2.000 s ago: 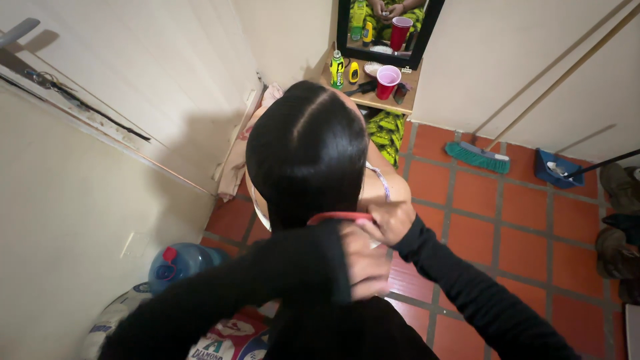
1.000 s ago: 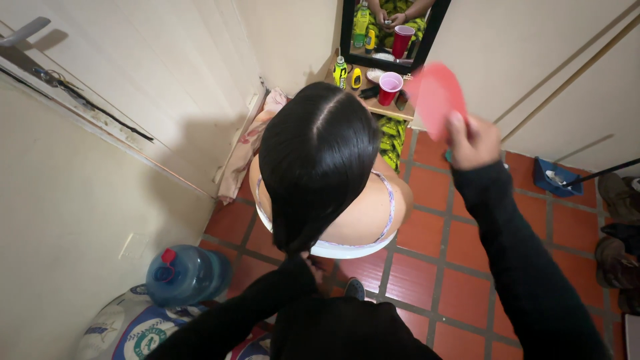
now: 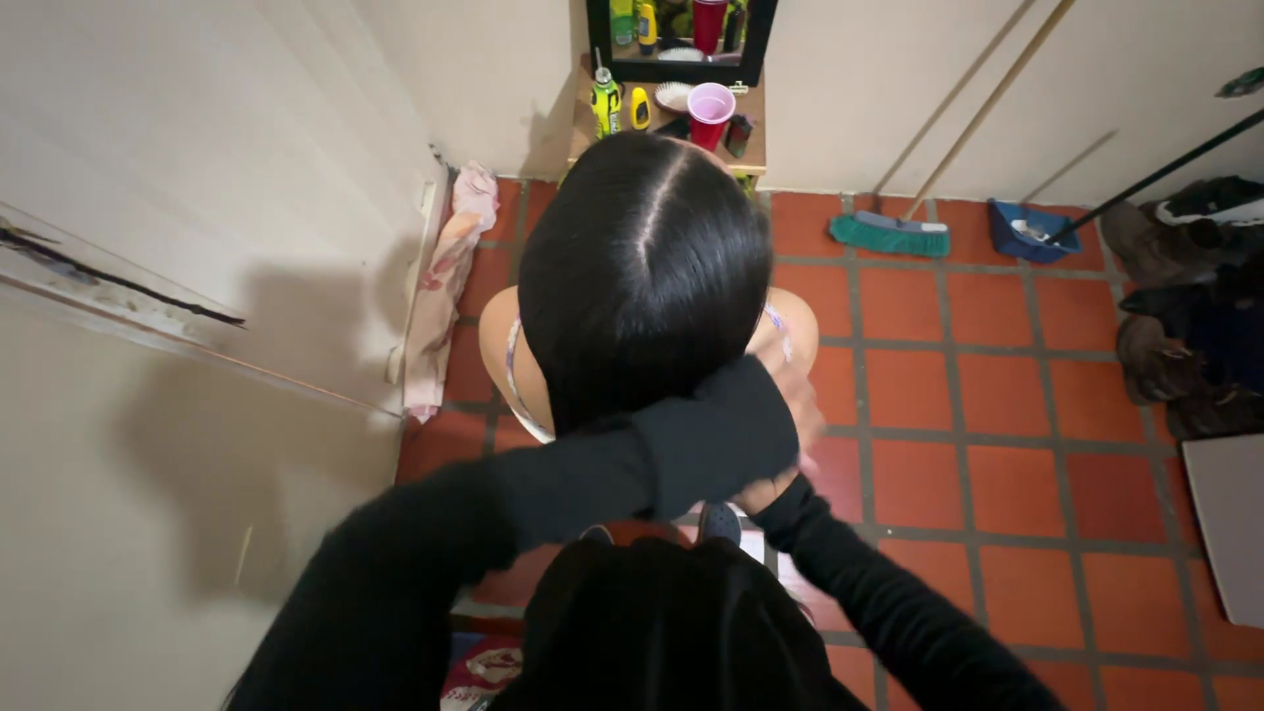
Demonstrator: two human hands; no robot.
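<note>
A seated person's dark, smooth hair, parted along the middle, fills the centre of the head view. My left hand is at the lower right of the head, its black sleeve crossing behind the neck; its fingers are blurred. Just below it and close against it is my right hand, mostly hidden by the left sleeve. What either hand holds is hidden. The lower part of the hair is also covered by my left forearm. No comb shows in this frame.
Beyond the head, a small wooden table bears a red cup, a hairbrush and bottles, before a black-framed mirror. A broom, a blue dustpan and shoes are at right. A door stands left.
My right hand, which held up a pink comb-like object a second ago, has come down beside the neck. My left arm has swung across behind the head to the right.
</note>
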